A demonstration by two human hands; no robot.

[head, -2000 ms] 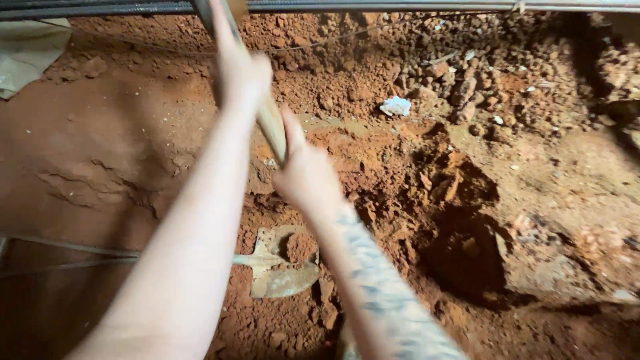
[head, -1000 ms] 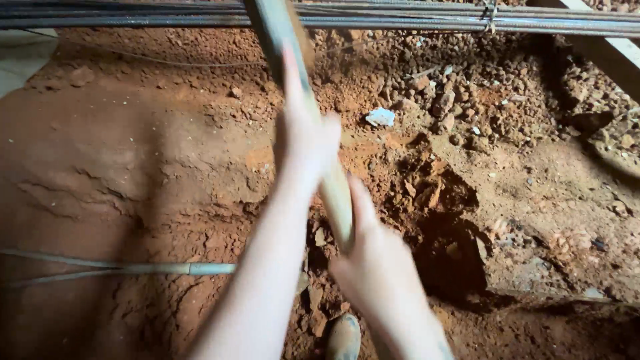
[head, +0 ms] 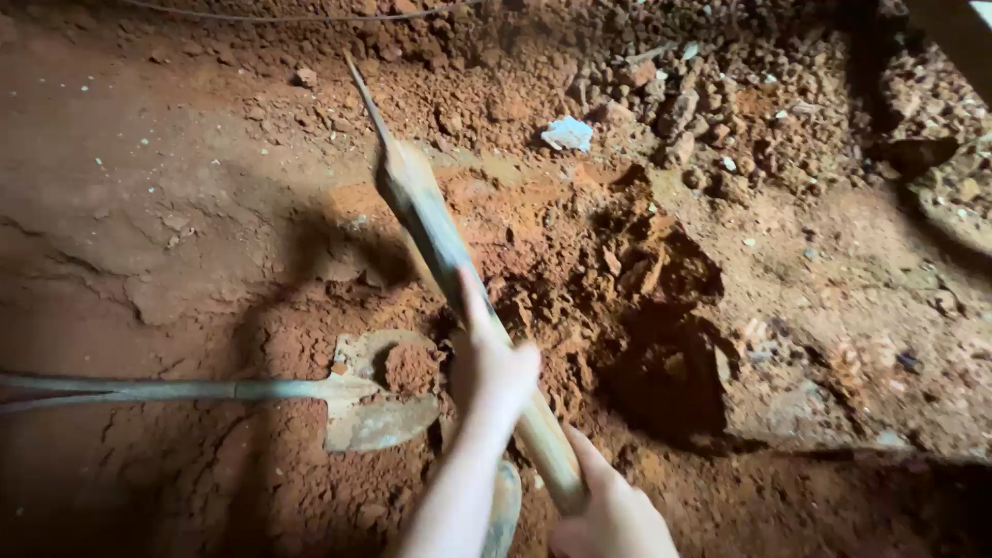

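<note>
A pickaxe with a wooden handle (head: 552,446) slants across the middle, its narrow metal head (head: 370,101) pointing to the upper left above the reddish soil. My left hand (head: 492,368) is closed around the middle of the handle. Lower down, my right hand (head: 612,511) grips the handle's end. To the left of my left hand, a shovel (head: 380,422) lies flat with a clod of soil (head: 411,369) on its blade. Right of the handle is broken, loose earth (head: 573,310) beside a dark hole (head: 666,380).
A pale blue-white lump (head: 567,134) lies beyond the hole, near a heap of rubble (head: 697,101). The tip of a shoe (head: 504,504) shows at the bottom. A thin cable (head: 310,17) crosses the top, and a dark beam (head: 949,43) stands at the upper right.
The pickaxe has come down from its raised position, and its head is now in view. Both hands are lower in the picture. The view has tilted down, so the metal bars at the top are gone.
</note>
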